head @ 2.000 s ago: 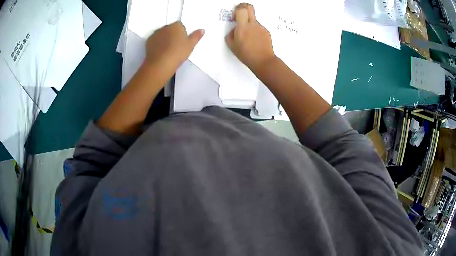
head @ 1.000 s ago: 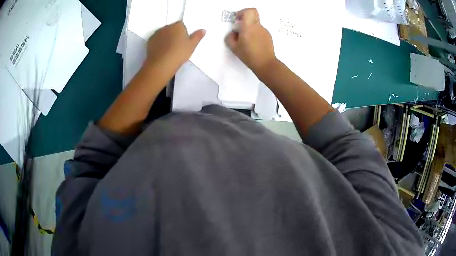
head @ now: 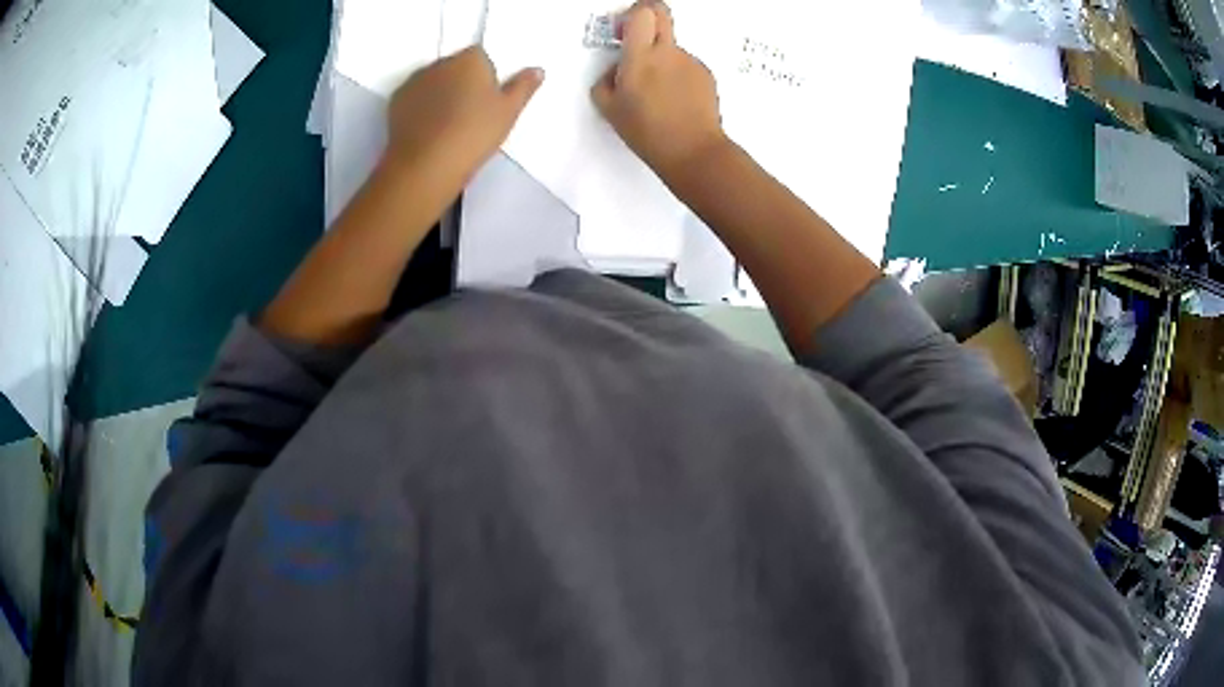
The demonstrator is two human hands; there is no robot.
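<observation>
A white box blank (head: pixel 805 148) with small dark print lies in front of me on a stack of blanks, with notched edges and greyish flaps toward my body. My left hand (head: pixel 443 110) rests on its left part, fingers curled and thumb pointing right; I cannot tell if it grips an edge. My right hand (head: pixel 658 91) is on the blank's middle, fingers bent together beside a small dark printed patch (head: pixel 603 30). Whether something small is between its fingertips cannot be told.
More printed blanks (head: pixel 161 121) lie at the left on the green bench (head: pixel 960 161). Tiny white scraps are on the bench at right. A perforated white piece (head: pixel 1141 175), clear plastic (head: pixel 1007 20) and brown cardboard (head: pixel 1109 67) lie further right. Shelving stands below right.
My right hand shifts slightly over the printed patch, its fingertips now a little further from me. My left hand stays in nearly the same place on the blank.
</observation>
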